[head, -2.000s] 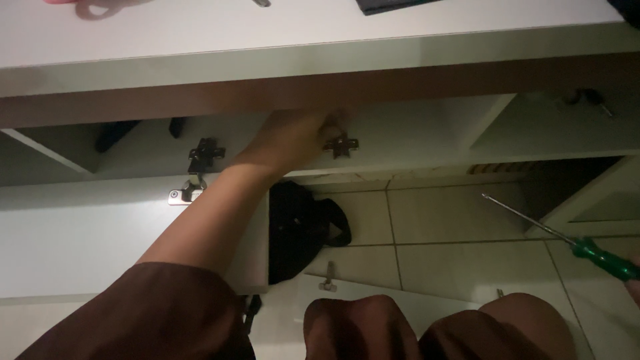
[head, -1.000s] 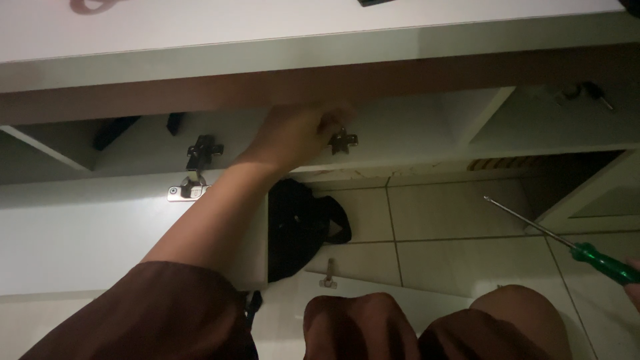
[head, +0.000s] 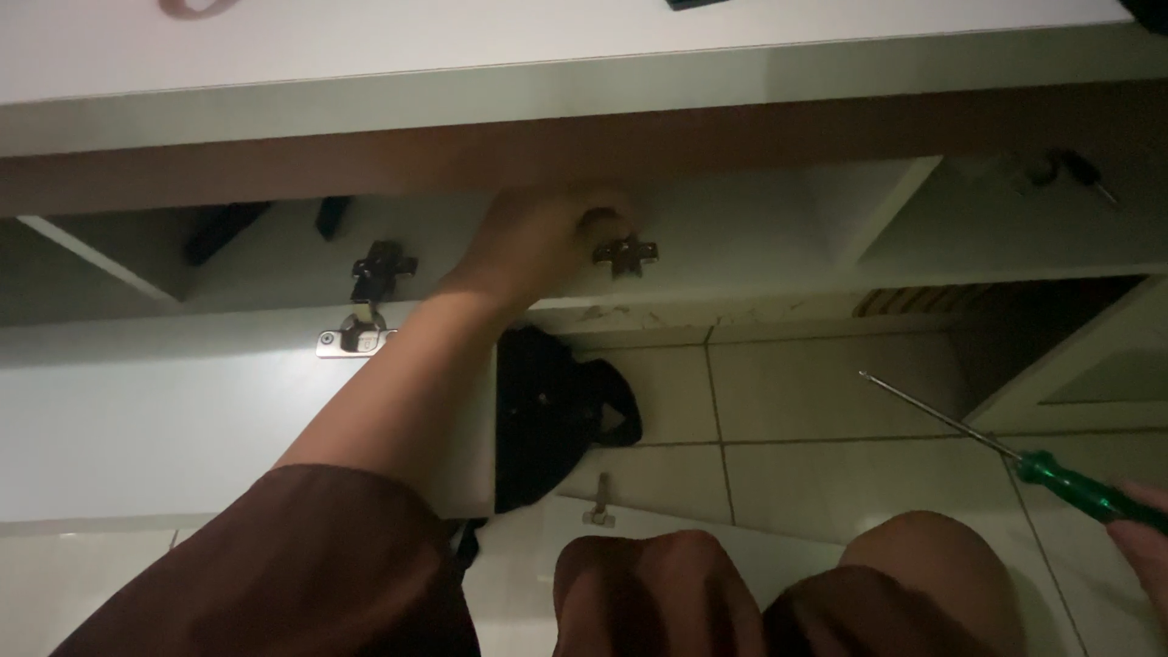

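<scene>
My left hand (head: 557, 233) reaches into the white cabinet, its fingers at a metal hinge mounting plate (head: 626, 256) on the cabinet panel. The fingers are curled and partly blurred, so their hold on the plate cannot be made out. My right hand (head: 1141, 538), partly cut off by the right edge, grips the green handle of a screwdriver (head: 1068, 488), whose metal shaft points up and to the left. Left of my left hand, a concealed hinge (head: 360, 338) joins the open white door (head: 182, 420) to another mounting plate (head: 381, 266).
The cabinet's top (head: 547, 68) overhangs the compartments. A black bag-like item (head: 547, 420) lies on the tiled floor beside the door. A white panel (head: 693, 547) with a hinge (head: 599, 506) lies by my knees. A small dark-handled tool (head: 1086, 173) is in the right compartment.
</scene>
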